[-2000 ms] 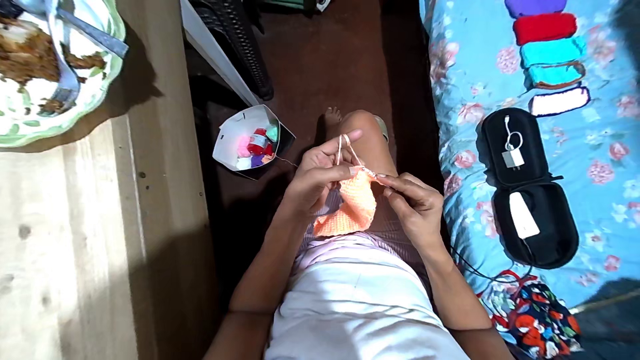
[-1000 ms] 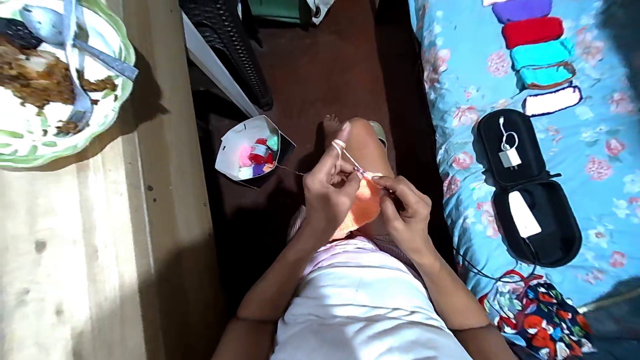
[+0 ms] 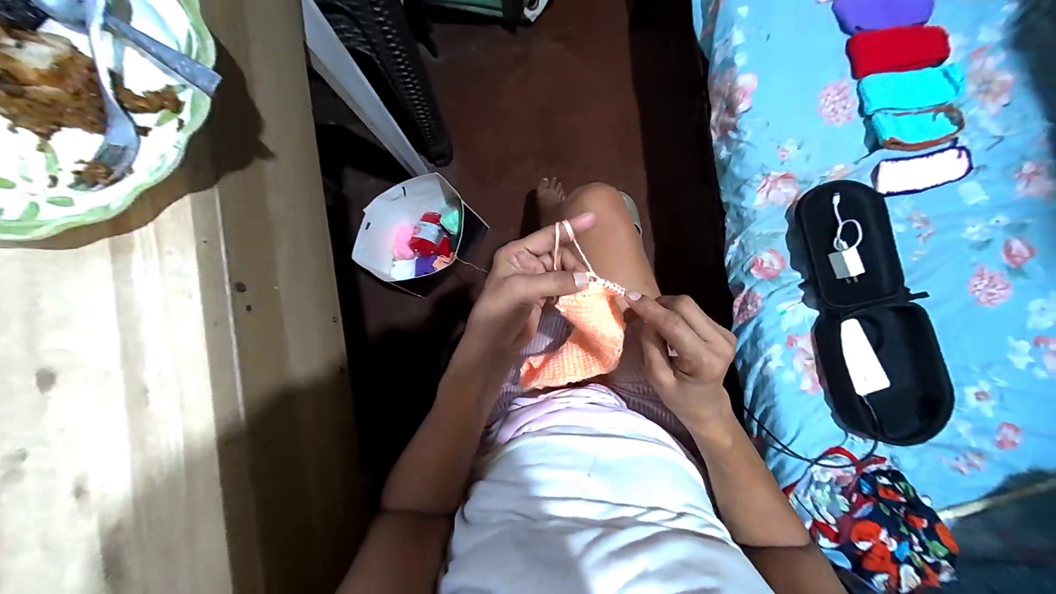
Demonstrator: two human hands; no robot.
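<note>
An orange crocheted or knitted piece hangs over my lap, its top edge pinched between the thumb and fingers of my left hand. Pale orange yarn loops up around the raised index finger of that hand. My right hand grips a thin tool at the right end of the top edge, with several loops lying along it; the fingers hide most of the tool, so its kind is unclear. A box on the left holds balls of colored yarn, and a strand runs from it toward my left hand.
A wooden table on the left bears a plate with food, a fork and a spoon. On the right, a flowered bedsheet lies under folded knit pieces, an open black case with a white charger, a cable and a patterned cloth.
The left index finger, raised and close to the work a second ago, now stands farther out with a wider yarn loop. The orange piece shows more fully between my hands.
</note>
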